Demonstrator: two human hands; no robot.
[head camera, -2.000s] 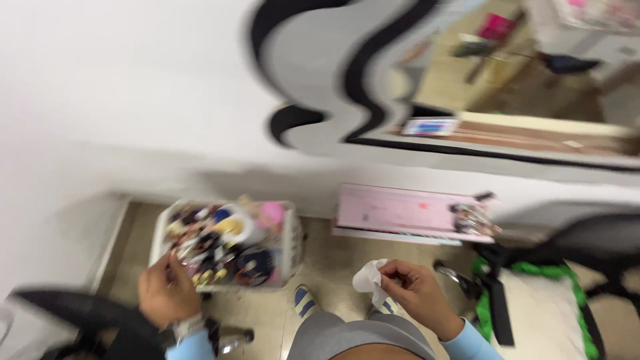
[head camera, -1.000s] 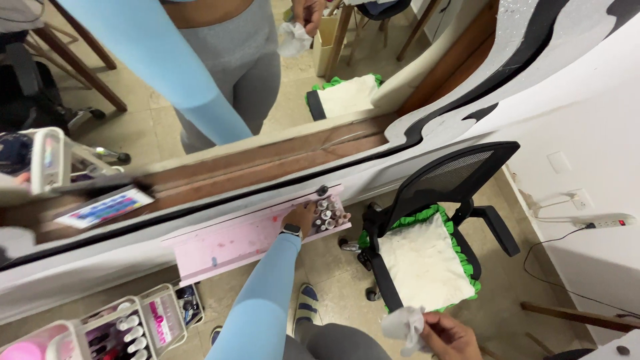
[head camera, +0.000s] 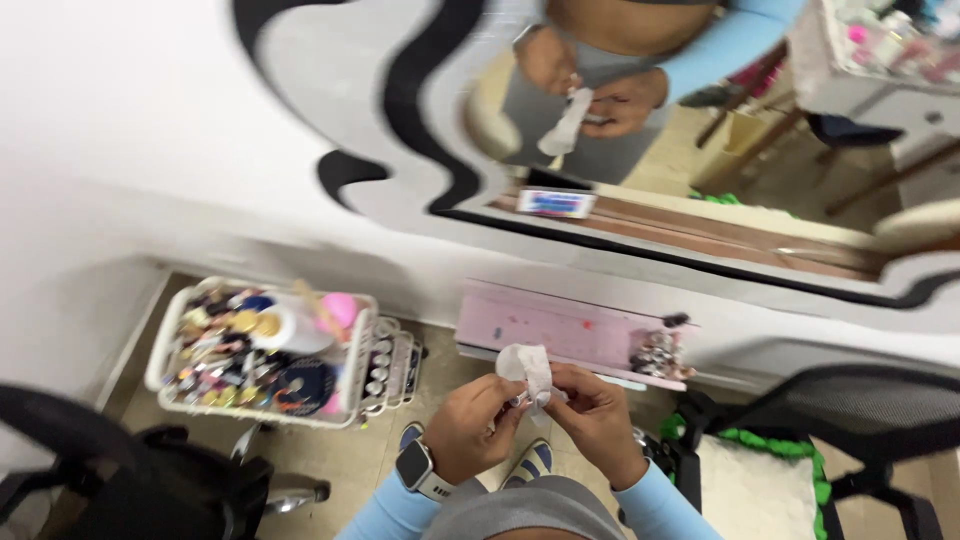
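Both hands meet in front of my waist, over the floor. My left hand (head camera: 476, 424), with a smartwatch (head camera: 415, 465) on its wrist, pinches a small whitish object, too small to name, against a crumpled white tissue (head camera: 534, 371). My right hand (head camera: 596, 416) grips the right side of that tissue. Just beyond the hands is a pink shelf (head camera: 555, 330) with small spots on it and a cluster of small bottles (head camera: 660, 352) at its right end. A mirror (head camera: 697, 150) above shows both hands and the tissue.
A white basket (head camera: 161, 341) full of bottles and small items stands at left, beside lower baskets (head camera: 412, 375) of bottles. A black office chair (head camera: 142, 480) is at lower left. Another chair, with a white, green-edged seat cover (head camera: 757, 480), stands at right. The mirror's wavy frame (head camera: 431, 97) juts from the wall.
My left hand has left the small bottles on the pink shelf and now meets my right hand at the tissue, with a small whitish object in its fingers. The view has swung left.
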